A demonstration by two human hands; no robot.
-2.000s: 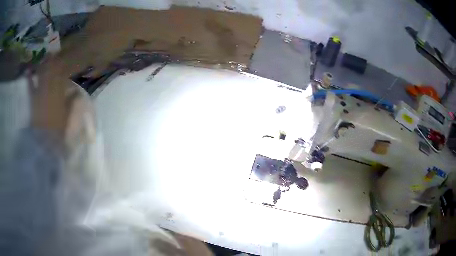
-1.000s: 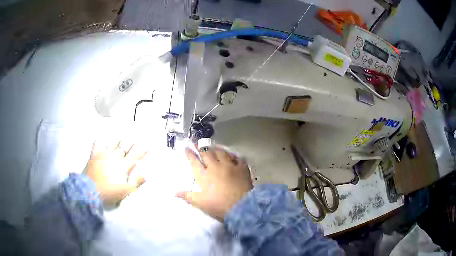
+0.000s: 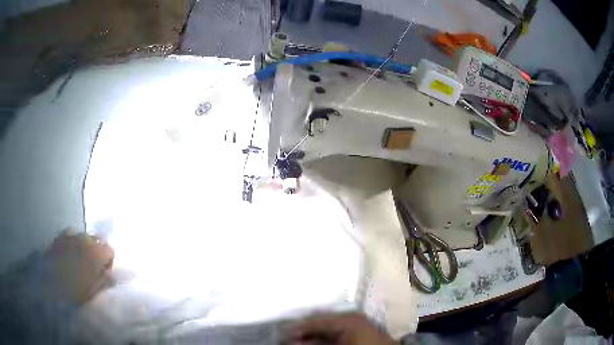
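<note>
A white fabric piece [image 3: 222, 242] lies spread under the lamp, heavily glared, across the table and under the arm of the cream sewing machine [image 3: 363, 108]. Its right part reaches past the presser foot and needle area [image 3: 288, 176]. My left hand [image 3: 84, 264] is blurred at the fabric's left edge; its fingers' grip is unclear. My right hand [image 3: 343, 330] is at the bottom edge of the picture, partly cut off, with its fingers closed at the fabric's near edge. A pale thread [image 3: 357, 91] runs down diagonally to the machine head.
Scissors [image 3: 429, 259] lie under the machine arm at the right. A blue hose [image 3: 336, 57], a white box with yellow label [image 3: 439, 82] and a control panel [image 3: 491, 81] are along the machine's top. An orange item [image 3: 464, 43] and dark thread cones [image 3: 340, 12] are behind.
Both hands have moved back towards me, away from the needle; the left is now lower left, the right at the bottom edge. The fabric now spreads further right under the machine arm.
</note>
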